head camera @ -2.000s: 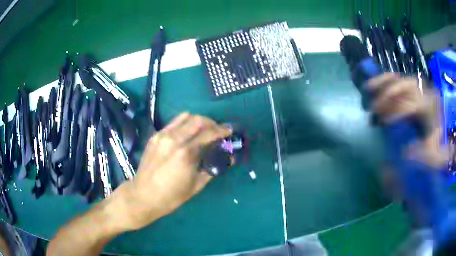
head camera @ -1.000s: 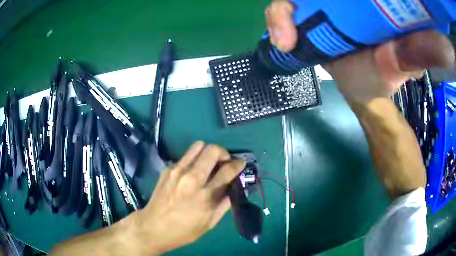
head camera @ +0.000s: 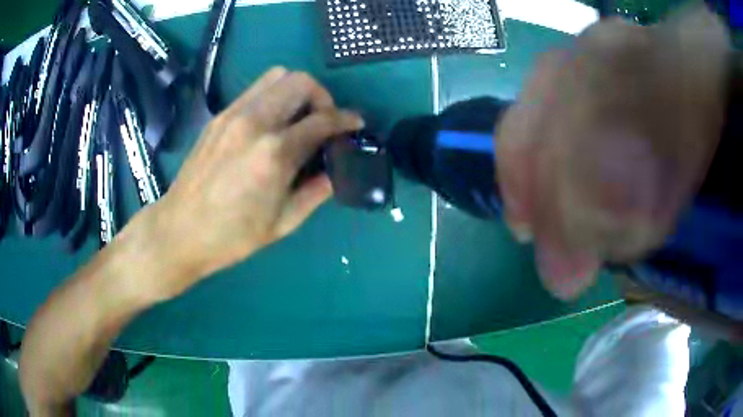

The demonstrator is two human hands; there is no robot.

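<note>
My left hand (head camera: 252, 167) holds a black handle housing (head camera: 358, 175) at the middle of the mat, its rounded end pointing down toward me. My fingers hide part of it. My right hand (head camera: 611, 155), blurred, grips the blue-and-black electric screwdriver (head camera: 468, 151), which lies nearly level from the right. Its front end is beside the housing; whether the bit touches it cannot be seen. A tiny white connector (head camera: 397, 214) shows just below the housing. The screw tray (head camera: 391, 32) is at the top, with dense silver screws at its right part.
Many black housings with silver strips (head camera: 85, 155) lie at the left, and one more (head camera: 217, 49) stands apart near the top. A white line (head camera: 434, 244) crosses the green mat. A black cord (head camera: 497, 361) hangs past the bench's front edge.
The screwdriver has moved from over the screw tray down to beside the housing. The view has shifted, so tray and housings sit higher. The red leads are now mostly hidden.
</note>
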